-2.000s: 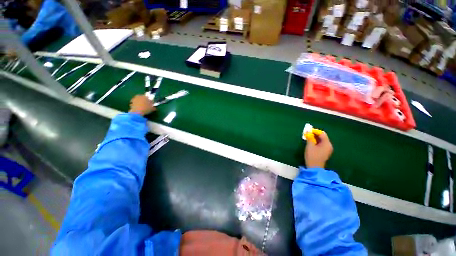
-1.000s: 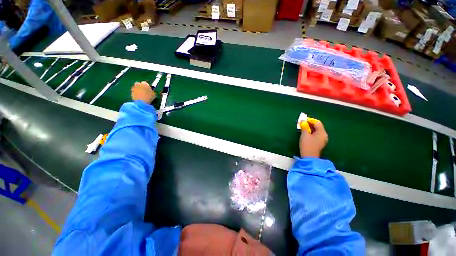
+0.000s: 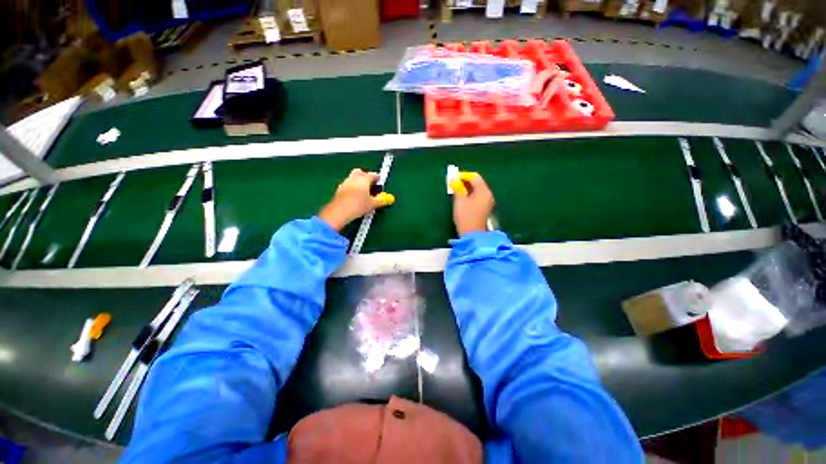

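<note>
My left hand, with yellow on a fingertip, is closed on the dark middle of a slim white band lying across the green belt. My right hand is just right of it, above the belt, and holds a small yellow-and-white piece upright. A pile of small pinkish clear pieces lies on the bench in front of me. Two set-aside bands lie on the near bench at left, beside an orange-and-white item.
More bands lie on the belt at left and right. Across the belt are black boxes and a red tray with a bagged blue item. An open carton and a red bin are at near right. A metal post stands at left.
My view has turned to the left-hand band at the centre. My left hand has moved from the group of bands at left to this single band. The right hand still holds its piece, now closer.
</note>
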